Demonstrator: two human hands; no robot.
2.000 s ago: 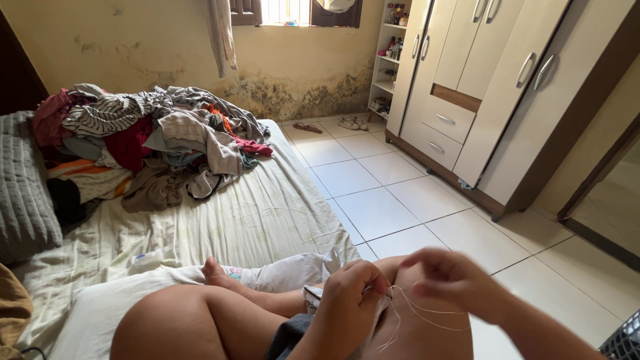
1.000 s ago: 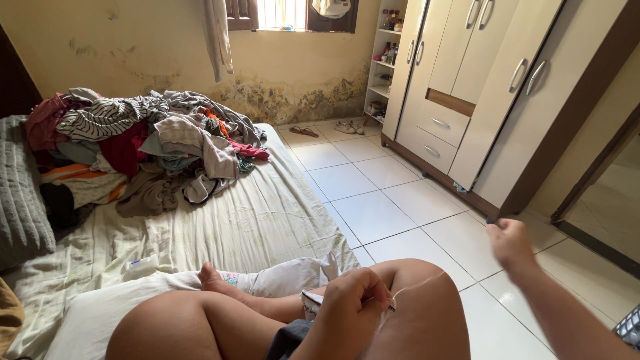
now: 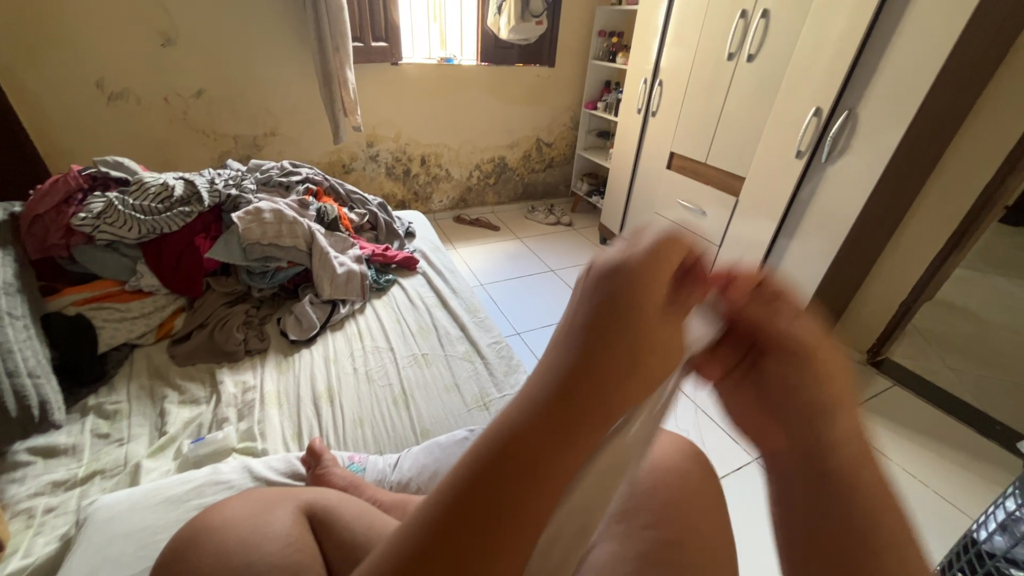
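My left hand (image 3: pixel 632 312) is raised over my knee, its fingers pinched on a strip of white cloth (image 3: pixel 620 480) that hangs down between my forearms. Close against it, my right hand (image 3: pixel 780 352) also has its fingers closed on the upper end of the cloth. Both hands are blurred by motion. The thread seen earlier cannot be made out clearly now, and any needle is too small or blurred to tell.
A heap of clothes (image 3: pixel 280 248) lies on the bed (image 3: pixel 384 368), with a grey pillow (image 3: pixel 28 336) at its left. The wardrobe (image 3: pixel 736 104) and a shelf unit (image 3: pixel 604 104) stand across the tiled floor. Sandals (image 3: pixel 477 222) and shoes (image 3: pixel 548 214) lie near the wall. A dark mesh basket (image 3: pixel 988 532) is at lower right.
My right hand was out to the right, drawing thread; it has come back beside my left. Both hands are now higher, and the white cloth has been lifted from my lap.
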